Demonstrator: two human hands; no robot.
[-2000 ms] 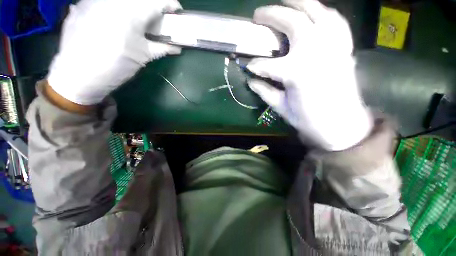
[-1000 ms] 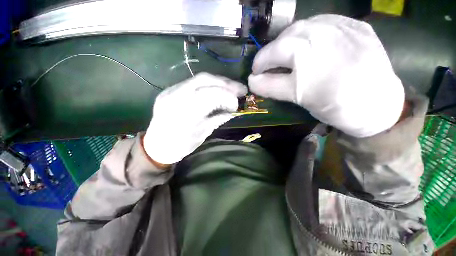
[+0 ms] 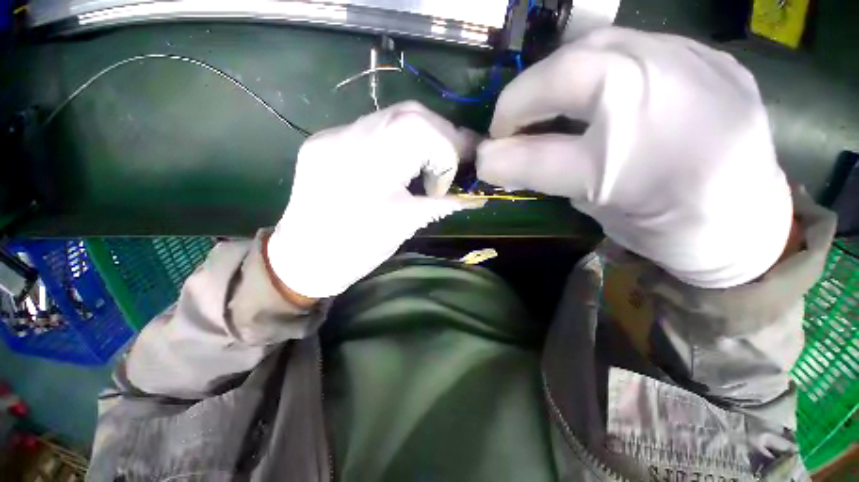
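Observation:
The long silver actuator housing (image 3: 273, 21) lies across the back of the bench, its black end (image 3: 539, 26) near my right hand. My left hand (image 3: 363, 188), in a white glove, pinches the small circuit board (image 3: 499, 197), seen mostly as a thin yellowish edge. My right hand (image 3: 650, 155), also gloved, has its fingertips at the board's wires; the exact grip is hidden. A blue lead wire (image 3: 452, 95) loops down from the black end. A white lead wire (image 3: 374, 80) leaves the middle of the housing toward my left hand.
Thin solder wire (image 3: 188, 61) arcs from a dark block (image 3: 28, 141) at the left to my left hand. A yellow sponge (image 3: 780, 19) is at the upper right. A blue basket (image 3: 80, 325) with metal parts and green baskets (image 3: 155, 268) (image 3: 834, 339) stand below the bench edge.
The housing was in both hands; it was laid on the bench and both hands came to the board. Since one second ago the board has tilted edge-on and the housing sits higher in view.

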